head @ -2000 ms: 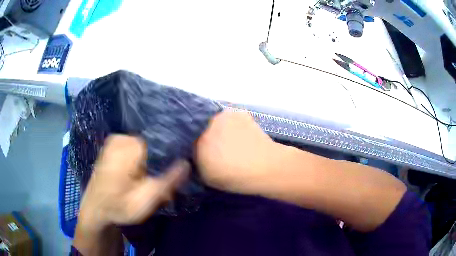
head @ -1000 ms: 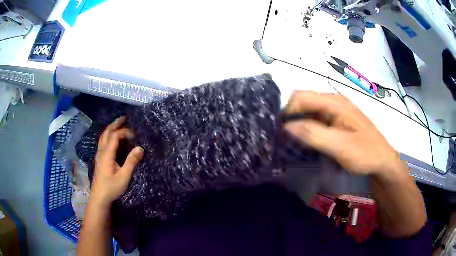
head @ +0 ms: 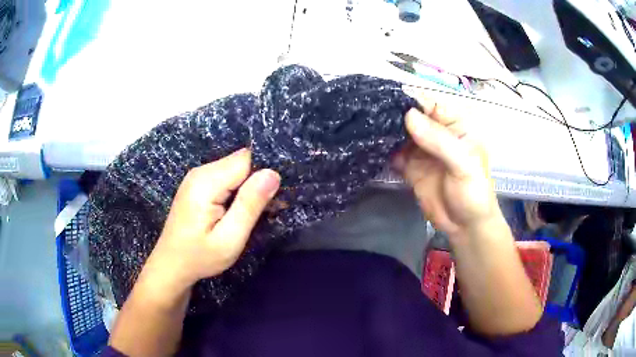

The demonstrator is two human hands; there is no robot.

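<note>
A black fabric with white flecks (head: 174, 146) lies over the front edge of the white table and hangs down at the left towards the blue crate. Its right part is bunched and curled, with a dark opening or fold facing up. My left hand (head: 216, 216) grips the fabric near its middle, thumb on top. My right hand (head: 450, 164) pinches the fabric's right end between thumb and fingers. The fingertips under the cloth are partly hidden.
The white table (head: 174, 56) has a ruler strip on its front edge. Thread snips (head: 436, 73), a black phone (head: 505, 35) and a black cord (head: 572, 129) lie at right. A blue crate (head: 80, 300) stands at left, a red basket (head: 438, 279) at lower right.
The view has shifted to the right. The speckled fabric, stretched flat a second ago, is now bunched at its right end. My left hand has moved in to the fabric's middle; the red basket shows more.
</note>
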